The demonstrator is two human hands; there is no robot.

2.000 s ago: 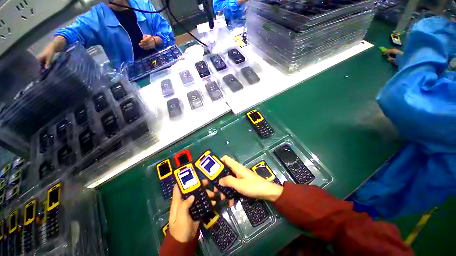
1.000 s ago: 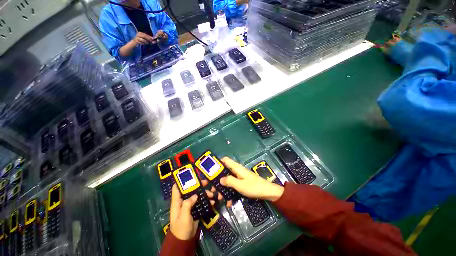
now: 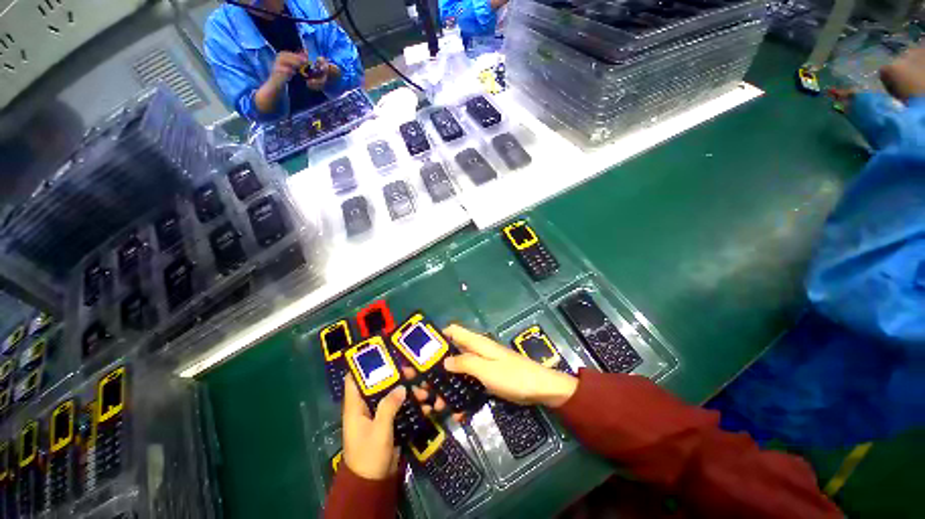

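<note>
My left hand (image 3: 369, 434) holds a yellow-framed keypad phone (image 3: 373, 367) with its screen lit, thumb on the keypad. My right hand (image 3: 499, 369) holds a second yellow-framed phone (image 3: 421, 343), also lit, thumb beside its keys. The two phones are side by side, tops tilted left, above the clear plastic tray (image 3: 649, 350). In the tray lie a red phone (image 3: 375, 318), partly hidden behind the held phones, an all-black phone (image 3: 600, 332) and several yellow-framed phones with dark screens, one at the back (image 3: 530, 250). My hands cover part of the tray.
Stacked blister trays stand at left (image 3: 172, 238) and upper right (image 3: 629, 81). Dark and grey shells (image 3: 436, 180) lie in rows on the white strip (image 3: 578, 182). More yellow-framed phones (image 3: 110, 416) are at lower left. A person in blue works opposite; another blue sleeve (image 3: 877, 233) is at right.
The held phones have shifted slightly left, and their lit screens look different. The worker opposite has moved both hands together over their tray. The person at right has moved an arm.
</note>
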